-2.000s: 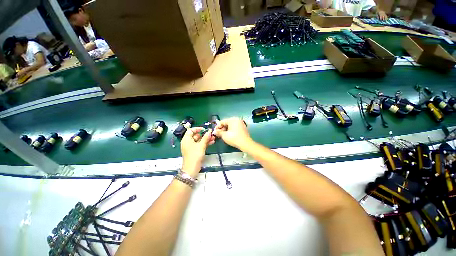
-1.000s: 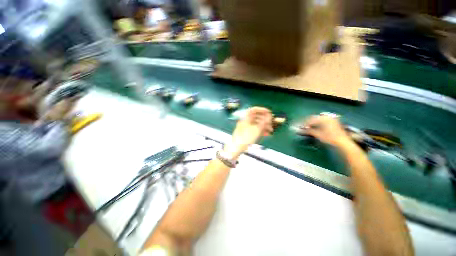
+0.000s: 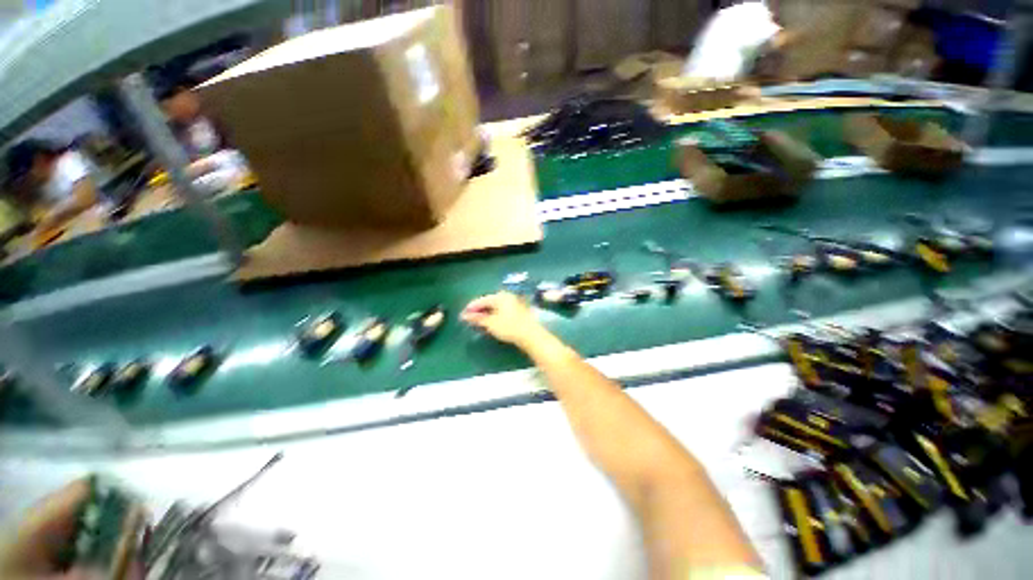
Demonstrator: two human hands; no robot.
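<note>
My left hand [image 3: 48,530] is at the lower left, blurred and partly cut off by the edge. Its fingers are around green circuit boards [image 3: 104,523], whose black cable leads [image 3: 232,496] fan out to the right over the white bench. My right hand [image 3: 498,317] is over the green belt, fingertips close together; blur hides whether anything is between them. A black battery pack [image 3: 427,325] lies just left of it, and a black pack with yellow [image 3: 591,286] lies to its right.
More packs lie along the green conveyor [image 3: 283,391]. Black and yellow packs [image 3: 872,453] are heaped at right on the bench. Beyond are a large cardboard box [image 3: 340,125] on a cardboard sheet [image 3: 498,221], an open tray [image 3: 742,187], a black cable bundle [image 3: 595,122] and people.
My left hand has moved from over the belt down to the boards at lower left. My right hand stays over the belt. The view has swung left and back again.
</note>
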